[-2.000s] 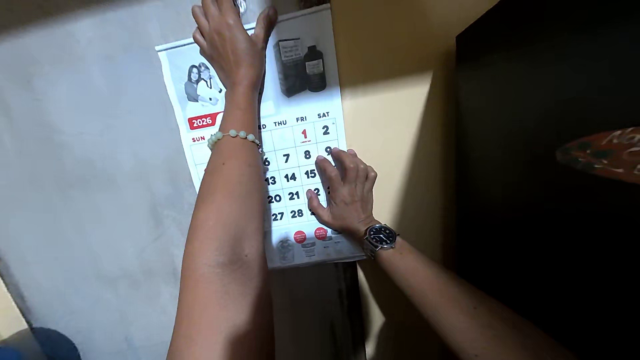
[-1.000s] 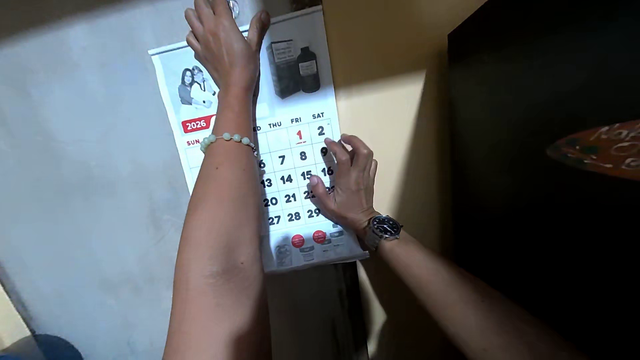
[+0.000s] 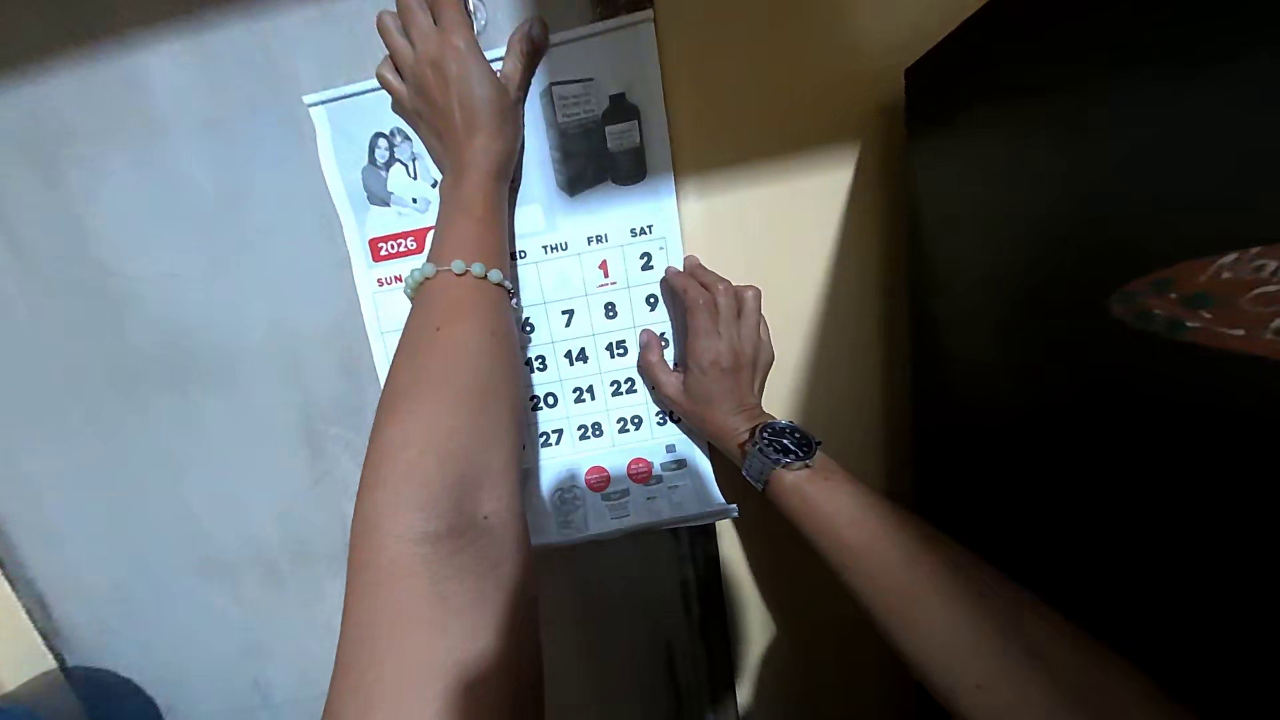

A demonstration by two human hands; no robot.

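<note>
A 2026 wall calendar of paper hangs slightly tilted, with black dates, a few red details and photos at its top. My left hand, with a bead bracelet at the wrist, reaches over the calendar's top strip beside a small metal ring. Its fingertips are partly cut off by the frame, so its grip cannot be told. My right hand is at the calendar's right edge, fingers apart and thumb over the Saturday column. A metal wristwatch is on that wrist. My left forearm hides the calendar's left columns.
Behind the calendar is a grey surface, with a yellowish wall to its right. A large dark panel fills the right side, bearing a reddish painted shape. A dark rounded object shows at bottom left.
My right hand has moved up and outward along the calendar, its thumb now beside the 16 rather than near the 22. My left hand stays at the top.
</note>
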